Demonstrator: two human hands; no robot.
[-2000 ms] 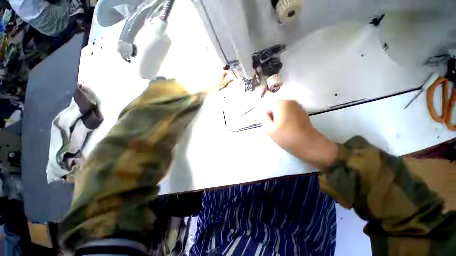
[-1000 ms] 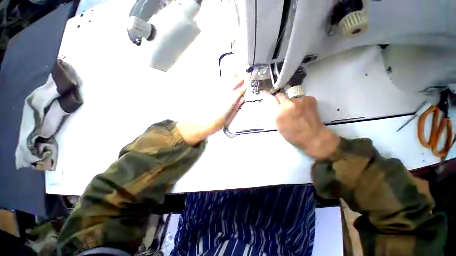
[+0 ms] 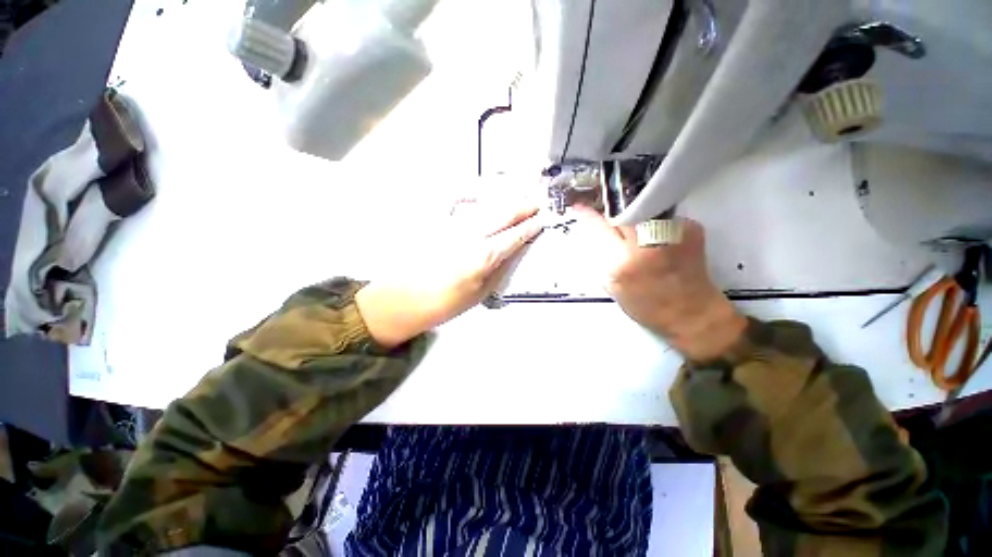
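The presser foot of the white sewing machine head sits low at the needle plate. My left hand lies flat on the white table just left of the foot, fingertips pointing at it. My right hand is bent close at the right of the foot, its fingertips partly behind the cream ridged dial. Glare washes out the area at my fingertips, so I cannot tell what cloth, if any, lies under them.
A crumpled grey-beige cloth with dark brown ends lies at the table's left edge. A white bottle-shaped fixture stands upper left. Orange-handled scissors lie at the right edge. A striped apron is below the table's front edge.
My left hand, blurred in glare at first, now shows beside the foot. My right hand has moved in beside the foot. The view has shifted and come closer to the machine.
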